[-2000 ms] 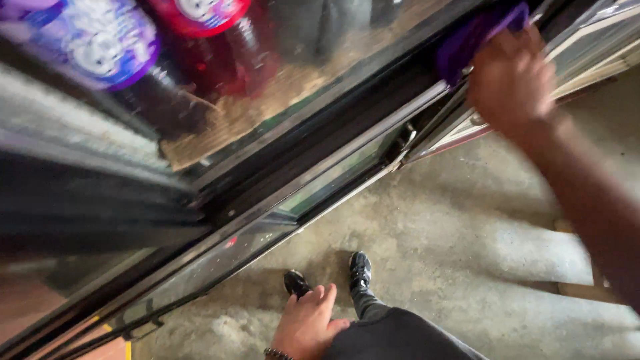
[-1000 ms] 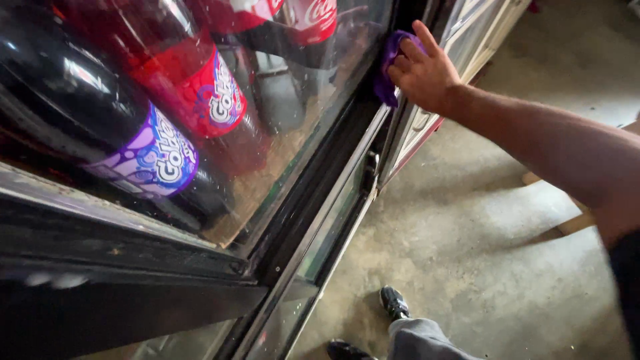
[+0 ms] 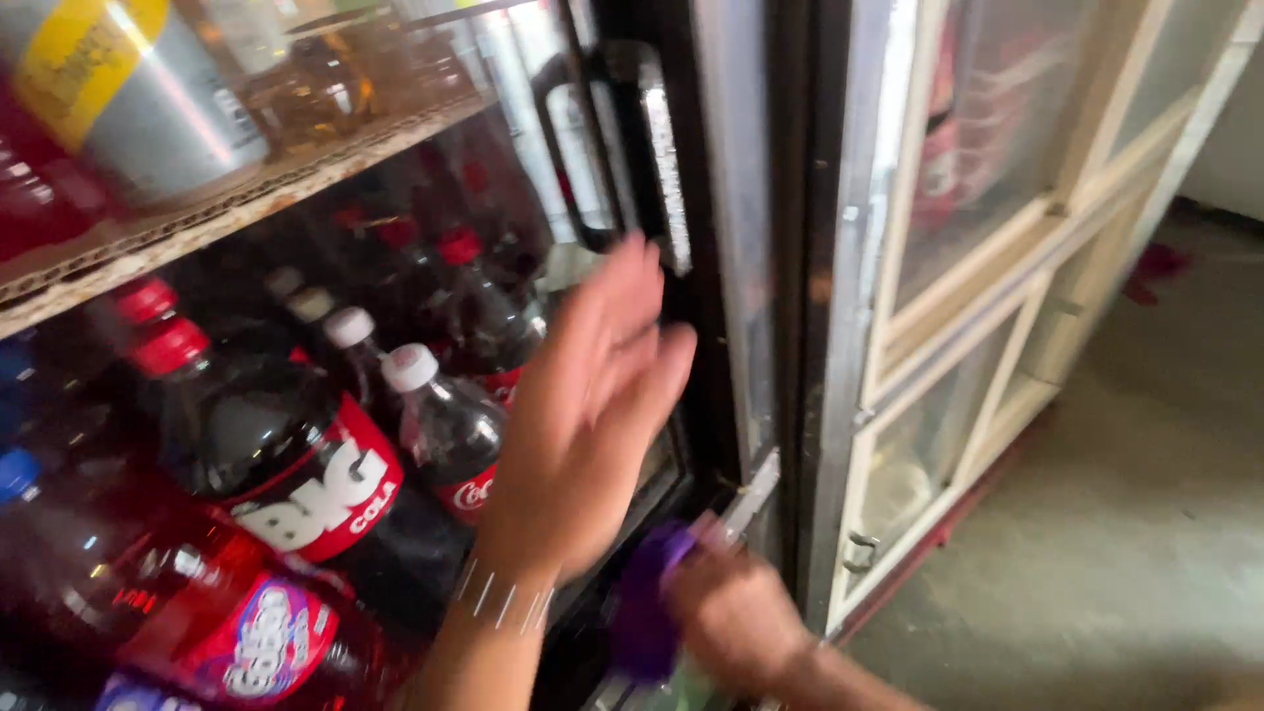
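Note:
My left hand (image 3: 583,425), with a bracelet at the wrist, is raised in front of the fridge's glass door, palm turned to the right and fingers apart, holding nothing. Whether it touches the glass cannot be told. Lower and to the right, my right hand (image 3: 736,602) grips a purple cloth (image 3: 647,602) against the lower part of the black door frame (image 3: 726,296). Both hands are somewhat blurred. The door's black handle (image 3: 652,148) stands above my left fingertips. Behind the glass are a Big Cola bottle (image 3: 316,474), a Coca-Cola bottle (image 3: 444,425) and a red soda bottle (image 3: 237,612).
A rusty-edged shelf (image 3: 247,197) inside the fridge bears a silver and yellow can (image 3: 138,89) and other bottles. Right of the fridge stands a cream-framed glass cabinet (image 3: 978,326) with a small metal handle (image 3: 861,553). Beyond it lies the concrete floor (image 3: 1076,553).
My left hand, low near the legs two seconds ago and out of view one second ago, is now raised before the door. The view has swung up to the shelf and cabinet.

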